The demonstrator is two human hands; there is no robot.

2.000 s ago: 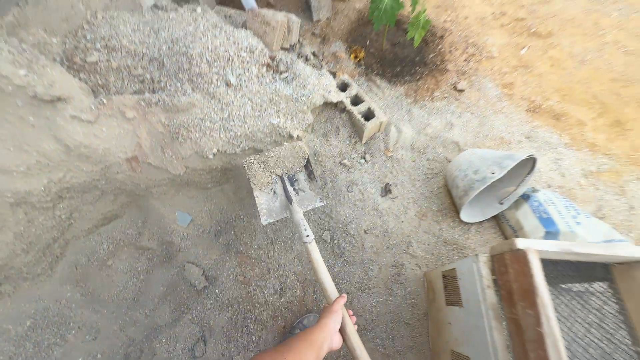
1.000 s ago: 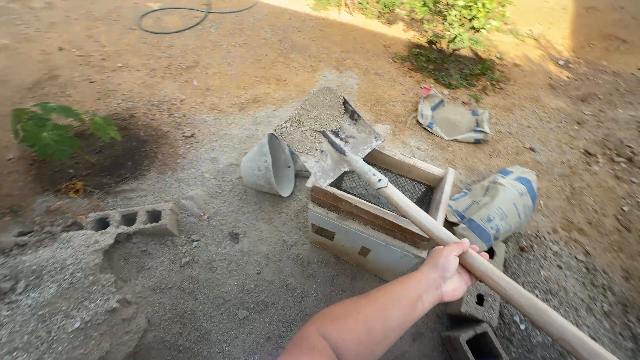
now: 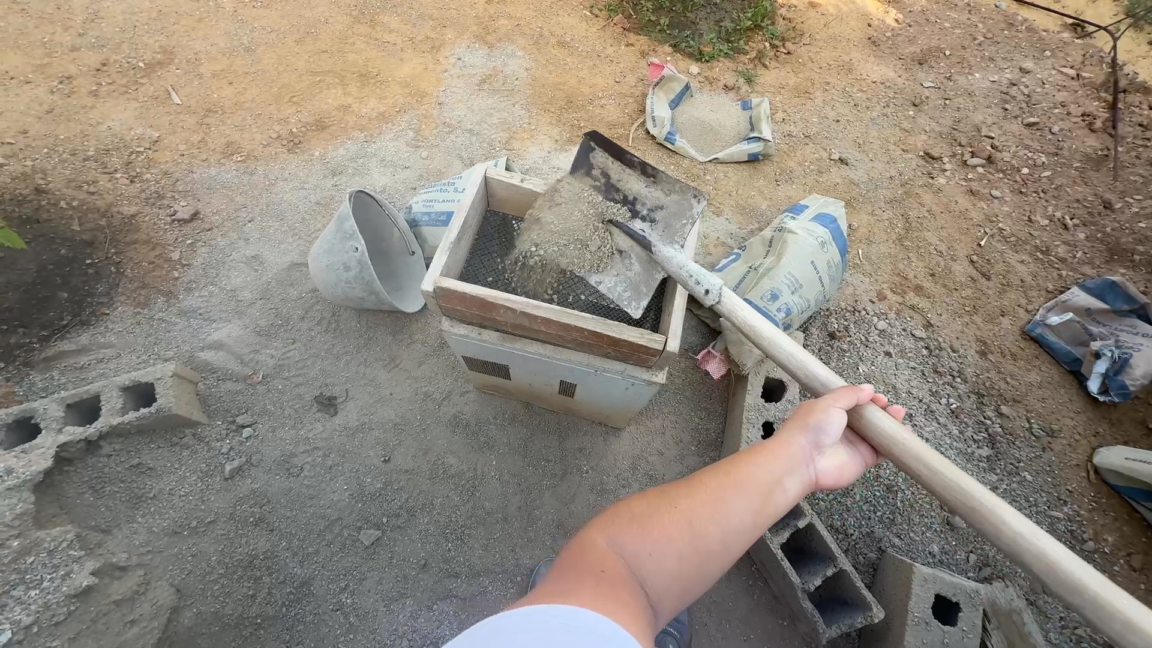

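Note:
My left hand (image 3: 841,439) is closed around the wooden handle of a square-bladed shovel (image 3: 670,202), whose far end runs out of view at the lower right. The tilted metal blade is over a wood-framed mesh sieve (image 3: 549,317). Sandy gravel (image 3: 571,229) is spilling off the blade's left side onto the mesh. Beneath the sieve is a pale box-like casing (image 3: 553,373) with vent slots. My right hand is out of view.
A grey bucket (image 3: 364,256) lies tipped left of the sieve. Right of it are a cement bag (image 3: 792,261) and hollow concrete blocks (image 3: 810,567). An opened bag with sand (image 3: 711,121) lies beyond. Another block (image 3: 108,405) sits at left beside a sand heap (image 3: 72,576).
The loaded shovel has moved from the sand heap to the sieve. Its blade is now tilted, and the gravel is sliding off. The view has swung right.

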